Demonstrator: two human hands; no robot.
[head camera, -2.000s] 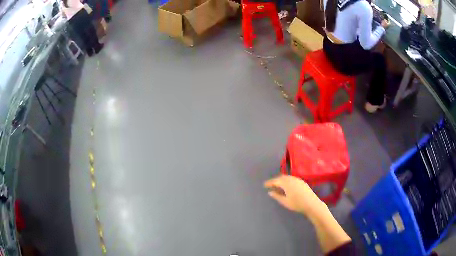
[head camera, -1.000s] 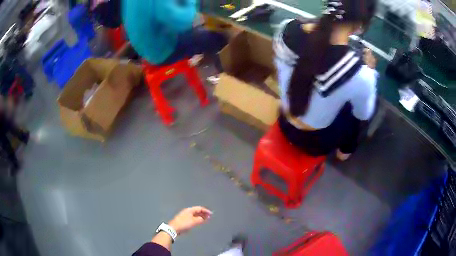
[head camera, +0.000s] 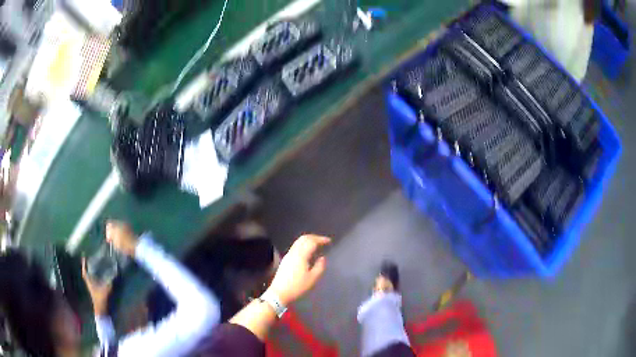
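Observation:
My left hand (head camera: 300, 268), with a pale band at the wrist, hangs above the floor at the lower middle. It is empty, its fingers loosely bent and the thumb apart. My right hand is not in view. A blue crate (head camera: 453, 209) stands at the right, packed with black devices (head camera: 481, 115) in rows. On the green bench (head camera: 77, 164), several black devices with pale dotted faces (head camera: 247, 125) lie in two rows. A cluster of black devices (head camera: 150, 146) is beside a white sheet (head camera: 206, 171). The picture is blurred.
A seated person's light sleeve (head camera: 181, 293) and hands show at the bench, lower left, holding a small device. Red stools (head camera: 453, 335) are at the bottom. A foot (head camera: 387, 279) is on the grey floor. A white cable (head camera: 202, 52) crosses the bench.
The view has swung from the aisle and stools to the bench and crate. My right hand, seen two seconds ago, is out of view. My left hand is now beside the bench edge, still empty.

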